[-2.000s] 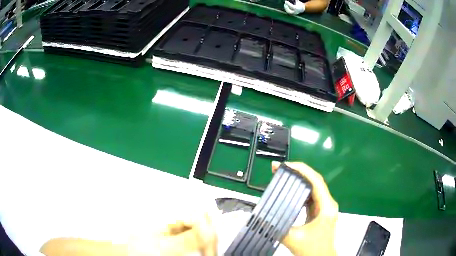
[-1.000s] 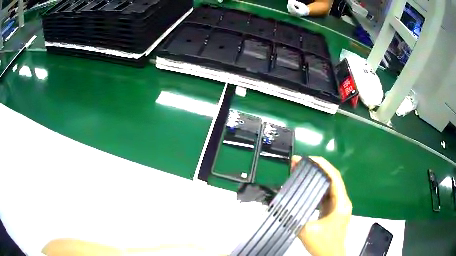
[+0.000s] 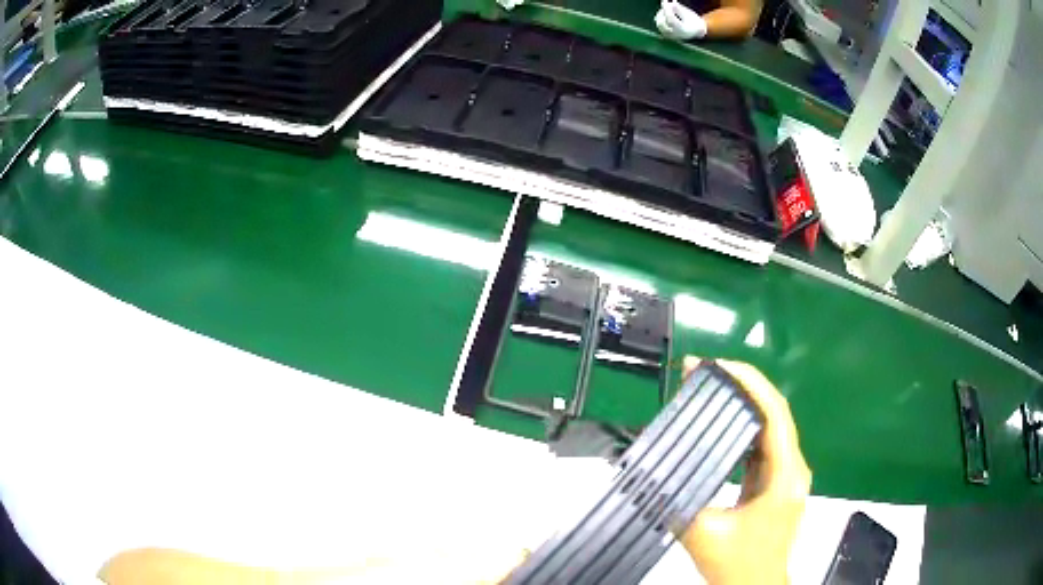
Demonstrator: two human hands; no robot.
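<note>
My bare right hand (image 3: 761, 491) grips a stack of dark phone middle frames (image 3: 658, 486) on edge, tilted, at the lower centre. The near end of the stack is cut off by the bottom edge. My left forearm (image 3: 240, 568) lies along the bottom edge; its hand is washed out and mostly cut off. Two middle frames lie flat side by side on the green surface, a left one (image 3: 557, 306) and a right one (image 3: 637, 326). The stack hides the right one's lower end. A crumpled-looking dark piece (image 3: 586, 437) shows beside the stack.
A black divider strip (image 3: 488, 331) crosses the green surface. Behind are a black blister tray (image 3: 500, 103) and a tray pile (image 3: 229, 80). At right are a dark phone-like slab (image 3: 860, 553), narrow black parts (image 3: 971, 432) and a red-and-black box (image 3: 791, 194). A white-gloved hand (image 3: 681, 19) is opposite.
My right hand and the stack have moved right since the oldest frame. My left hand has dropped from beside the stack towards the bottom edge. The narrow black parts at far right have shifted left.
</note>
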